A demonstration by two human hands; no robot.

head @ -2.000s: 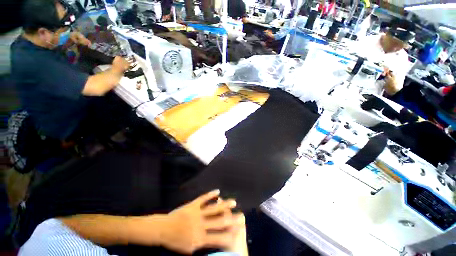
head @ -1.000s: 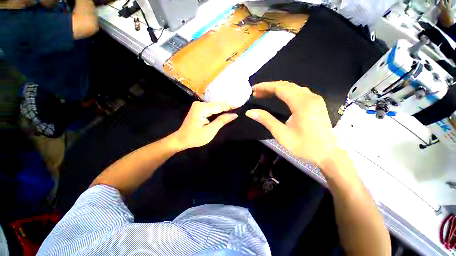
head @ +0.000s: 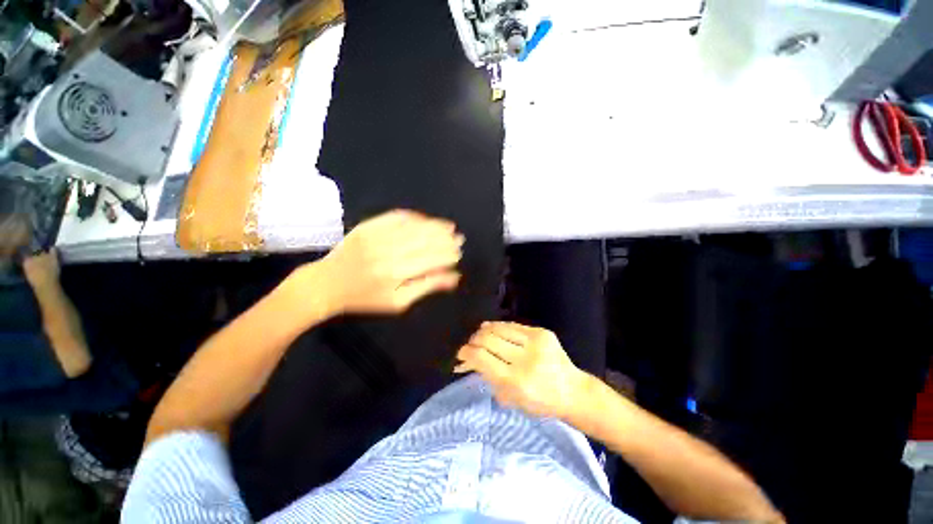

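A black fabric panel (head: 414,133) lies on the white machine table and hangs over its front edge onto my lap. Its right edge runs up to the presser foot and needle (head: 497,82) of the sewing machine. My left hand (head: 394,263) lies over the hanging cloth just below the table edge, fingers pointing right and slightly blurred. My right hand (head: 515,365) is lower and to the right, near my shirt, with bent fingers at the cloth's edge. Whether either hand pinches the cloth cannot be told.
A brown cardboard piece (head: 227,164) lies left of the cloth. A grey box with a round vent (head: 102,113) stands at the left table end, small tools beside it. Red-handled scissors (head: 889,136) lie at the right. Another person's arm (head: 58,317) shows at far left.
The view has turned down and right over the table and lap. My hands, close together at the cloth's edge a second ago, are now apart, the right one lower, near my body.
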